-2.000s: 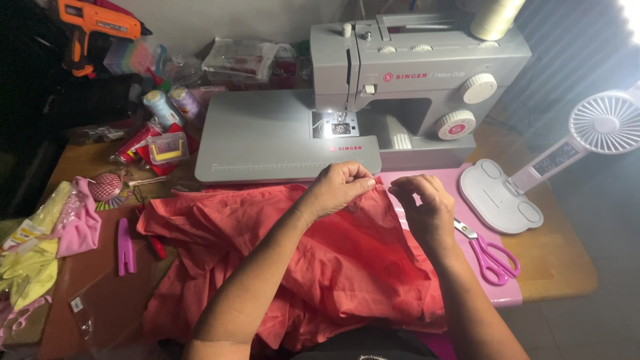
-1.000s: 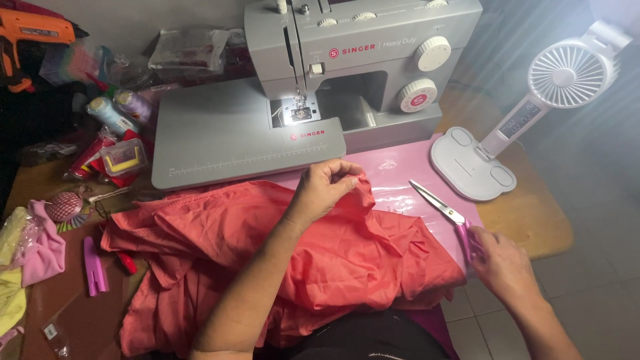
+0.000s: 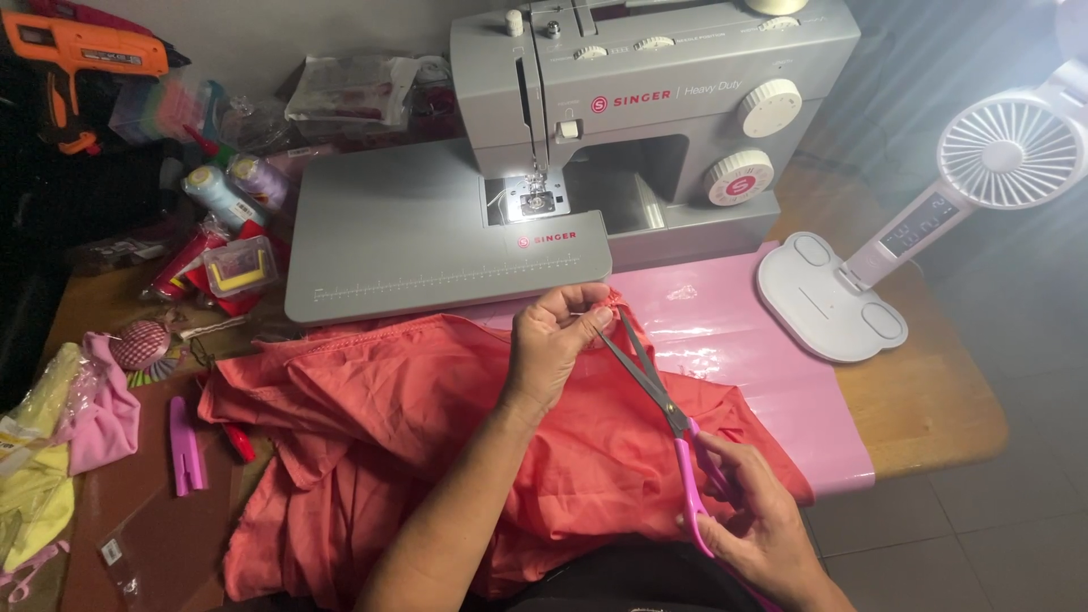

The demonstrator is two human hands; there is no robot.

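Note:
Coral-red fabric [image 3: 408,391] lies bunched over the table's near side, partly across my lap. My left hand [image 3: 552,340] pinches a gathered corner of it between thumb and fingers, just in front of the extension table of a grey Singer sewing machine [image 3: 663,93]. My right hand [image 3: 756,501] has its fingers in the handles of pink-handled scissors [image 3: 671,408]. The blades are parted and point up and left, their tips close to the pinched corner and my left thumb. Whether the blades touch the cloth, I cannot tell.
On the right stands a white lamp with a fan [image 3: 833,297], beside a pink plastic sheet [image 3: 722,314]. Thread spools [image 3: 221,195], a pincushion [image 3: 140,344], a pink plastic tool [image 3: 183,446] and yellow cloth [image 3: 42,484] lie left. An orange glue gun [image 3: 85,51] is at the back left.
My right hand left the fabric, took hold of the scissors on the right and brought them to my left hand. The blades, closed one second ago, are now apart. My left hand still pinches the fabric.

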